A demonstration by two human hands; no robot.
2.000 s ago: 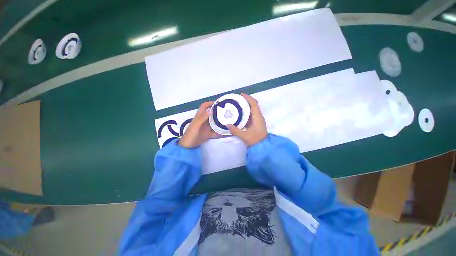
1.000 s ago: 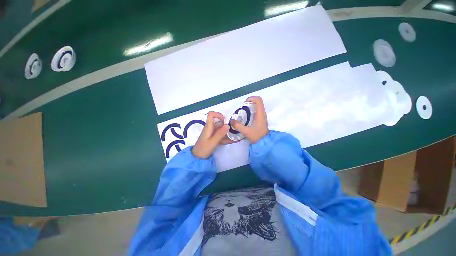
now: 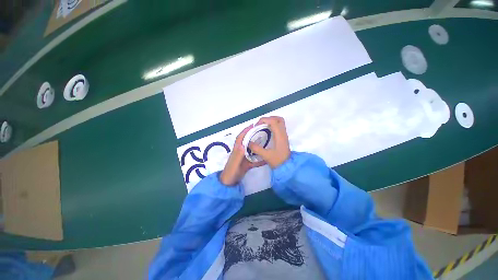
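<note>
A round white housing (image 3: 259,143) with a dark arc inside is held between both hands above the sticker sheet. My left hand (image 3: 238,162) grips its left and lower side. My right hand (image 3: 276,141) holds its right side, with the thumb over the inside. The white sticker sheet (image 3: 349,117) lies on the bench below the hands. Several dark arc stickers (image 3: 217,150) show at its left end. The hands hide part of the sheet.
A blank white sheet (image 3: 267,76) lies beyond. White discs (image 3: 435,112), a holed disc (image 3: 464,115) and translucent discs (image 3: 414,59) lie at right. Cardboard (image 3: 33,191) lies at left. More housings (image 3: 76,87) sit on the green surface at upper left. An open box (image 3: 445,199) stands below the right edge.
My left hand was pinching beside the housing one second ago and now wraps its side. The housing is tilted more than at first. The view has shifted, and more arc stickers show uncovered.
</note>
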